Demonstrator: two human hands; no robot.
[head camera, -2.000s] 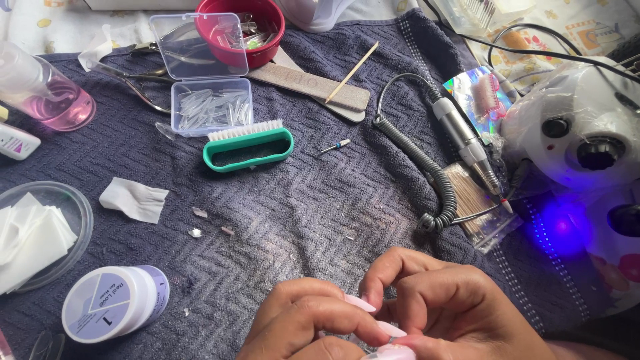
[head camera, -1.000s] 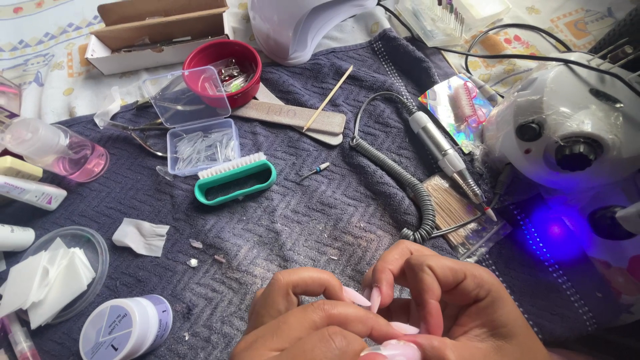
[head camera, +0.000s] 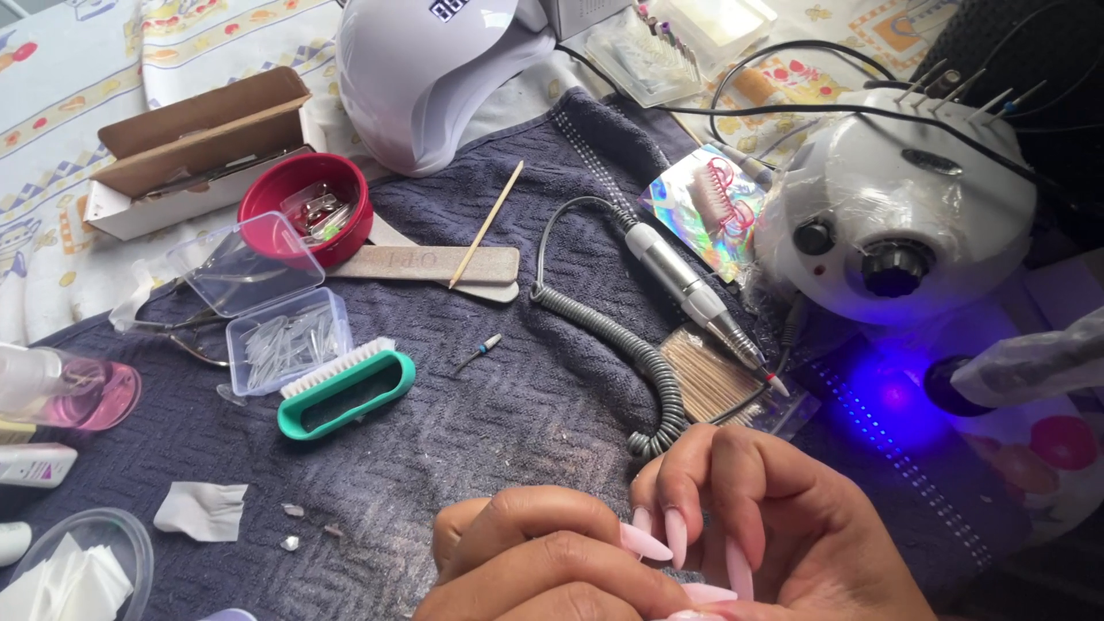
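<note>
My left hand (head camera: 543, 552) and my right hand (head camera: 776, 526) meet at the bottom centre, both with long pale pink nails. The fingers are bent and close together at the tips; whether something small is pinched between them is hidden. Above them on the dark blue towel (head camera: 483, 405) lie a green nail brush (head camera: 345, 397) with white bristles, a small drill bit (head camera: 477, 352) with a blue band, and an electric nail drill handpiece (head camera: 690, 289) on a coiled cord. The handpiece's tip rests over a bag of wooden sticks (head camera: 703, 375).
A white nail lamp (head camera: 414, 78), a red bowl (head camera: 345, 237), an open cardboard box (head camera: 198, 164), a clear box of nail tips (head camera: 289, 341) and nail files (head camera: 431, 264) stand behind. The drill's control unit (head camera: 897, 207) is right, a pump bottle (head camera: 78, 388) and a tub of wipes (head camera: 142, 561) left.
The view has shifted, bringing the nail lamp and cardboard box more fully into sight. My hands stay together low in the picture, with the fingers slightly rearranged.
</note>
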